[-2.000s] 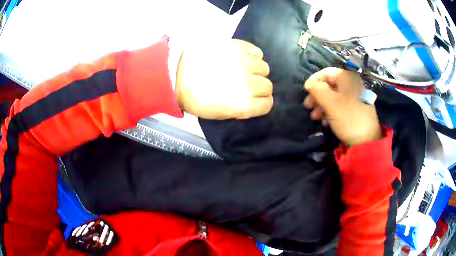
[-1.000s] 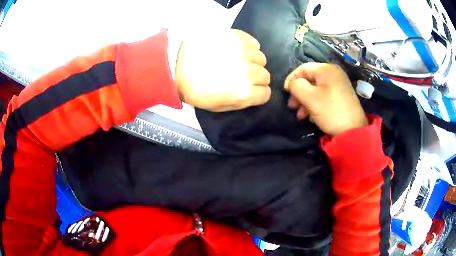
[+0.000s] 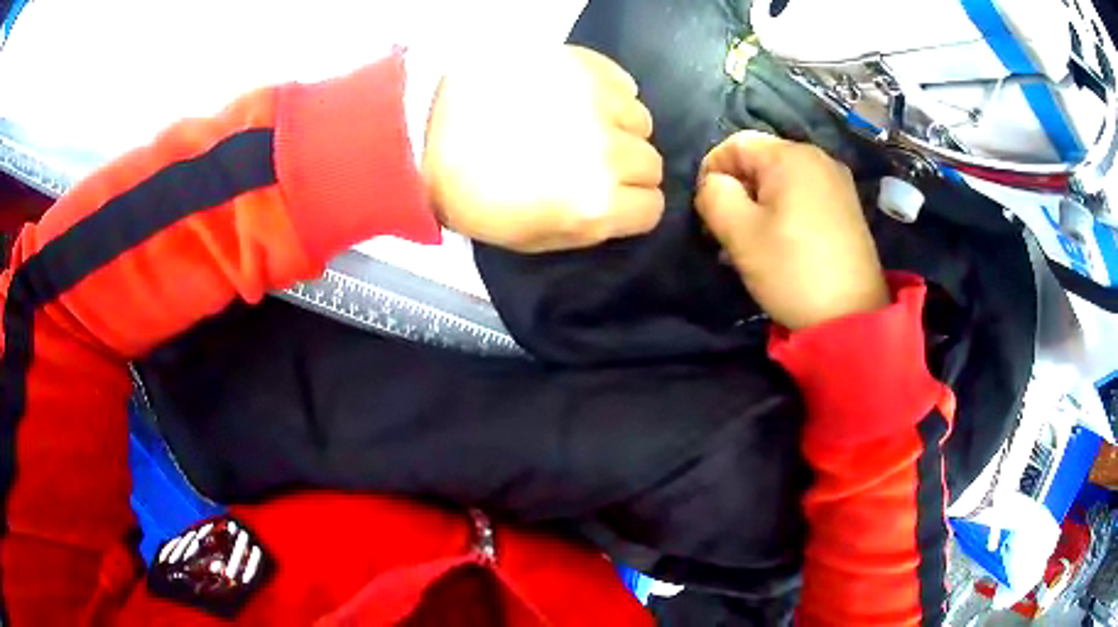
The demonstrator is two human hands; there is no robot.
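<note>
The black garment (image 3: 625, 300) lies on the white sewing table under both my hands and drapes over my lap. A long black roll of it (image 3: 490, 429) lies nearest my body. My left hand (image 3: 546, 153) lies curled, knuckles up, on the garment's left part; its fingertips are hidden. My right hand (image 3: 797, 227) has thumb and forefinger closed on the cloth just below the presser foot. The small shiny presser foot (image 3: 741, 58) sits on the cloth beyond my fingertips, where the fabric bunches into folds.
The white sewing machine head (image 3: 907, 43) with a blue stripe is at upper right. A grey-white knob (image 3: 900, 198) is beside my right hand. A silvery ruler (image 3: 392, 310) runs along the near table edge. Blue material (image 3: 172, 508) shows at lower left.
My right hand has moved left, closer to my left hand, uncovering the knob. Its thumb and forefinger have drawn together on the cloth. My left hand keeps nearly the same pose; the view has shifted slightly.
</note>
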